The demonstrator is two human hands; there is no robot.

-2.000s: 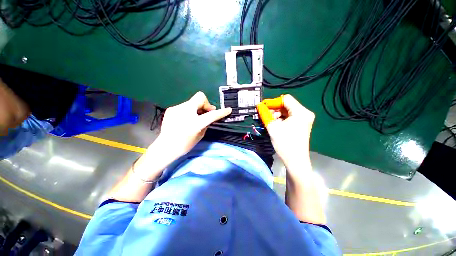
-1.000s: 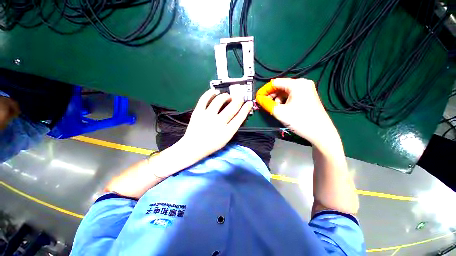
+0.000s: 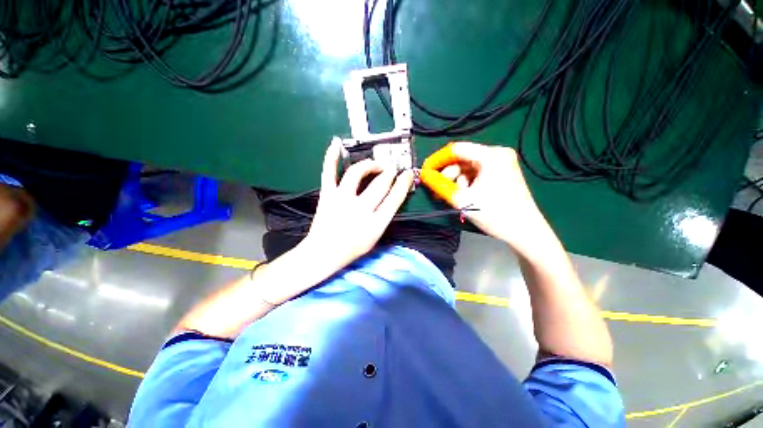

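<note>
The silver-grey fixture (image 3: 401, 104) lies on the green table near its front edge, with its open window frame pointing away from me. My left hand (image 3: 355, 201) rests over the fixture's near slotted block, fingers on it, hiding most of the slots. My right hand (image 3: 481, 184), with orange finger cots on thumb and fingertip, pinches thin inner wires (image 3: 417, 175) at the block's right side. The wire ends are too small to tell apart. A black cable with a small red tip (image 3: 463, 216) runs below my right hand.
Looped black cables lie on the green table (image 3: 293, 117) at upper left and right (image 3: 586, 150). More black cable is bunched at my lap (image 3: 280, 234). A blue stool (image 3: 167, 209) stands at left. Part of another person (image 3: 38, 251) shows at the left edge.
My left hand has moved right and forward over the slotted block. My right hand has shifted to pinch wires at its right side. The fixture sits slightly further left in the picture.
</note>
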